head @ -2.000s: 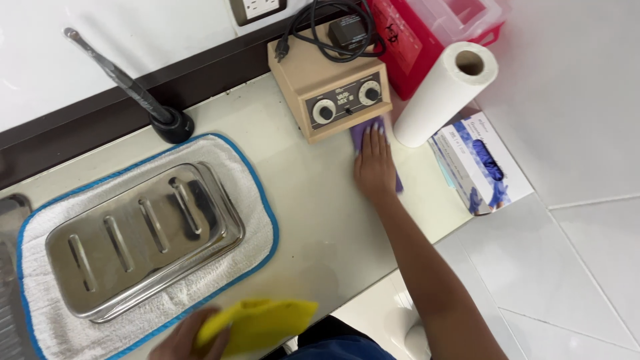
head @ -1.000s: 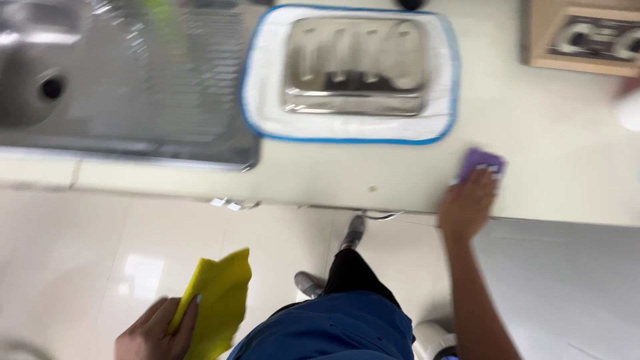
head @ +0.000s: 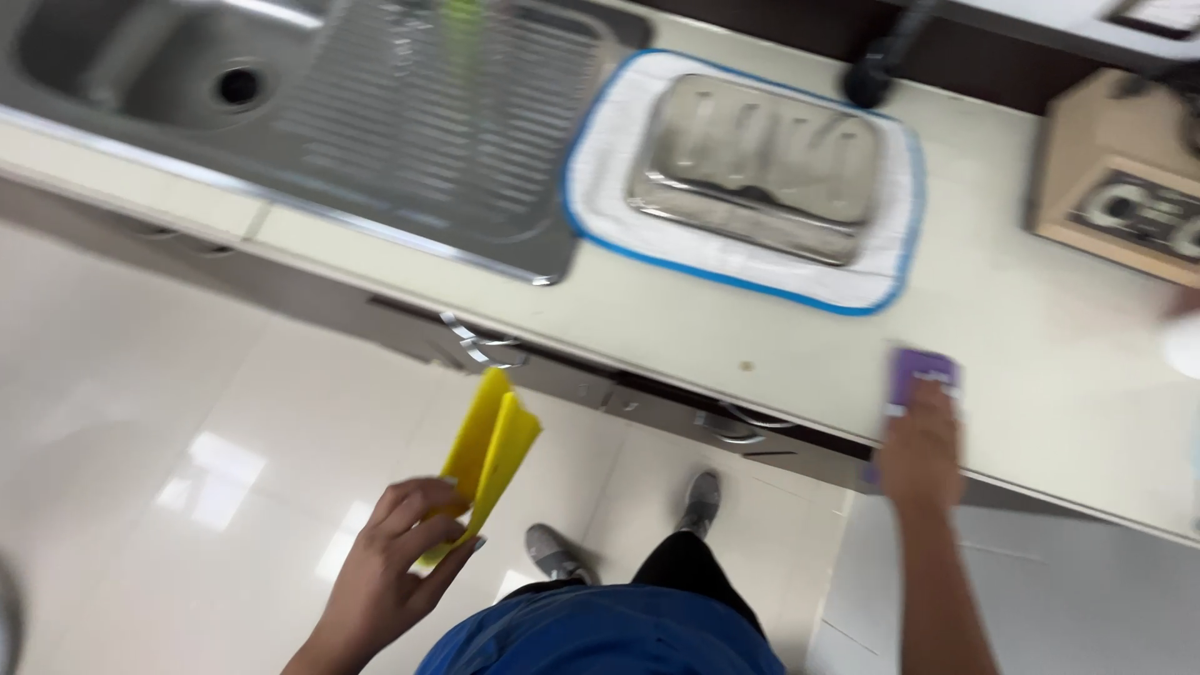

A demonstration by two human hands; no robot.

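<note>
My left hand [head: 408, 544] grips a folded yellow cloth [head: 487, 450] between thumb and fingers, held over the floor in front of the counter. My right hand [head: 923, 450] lies with its fingers on a purple cloth [head: 923, 366] at the counter's front edge, pressing it against the pale worktop. Part of the purple cloth hangs over the edge below the hand. Up and to the left of that hand, a lidded stainless steel instrument tray [head: 759, 169] rests on a white towel with blue trim [head: 600, 178].
A steel sink [head: 178, 75] with a ribbed drainboard [head: 450, 122] is at the left. At the right stands a beige device with dials [head: 1116, 178], and a black-based object [head: 867, 80] is behind the towel. Drawer handles [head: 731, 427] line the counter front.
My right hand and the purple cloth have moved from beside the beige device to the counter's front edge. The view has swung left, bringing the sink into sight.
</note>
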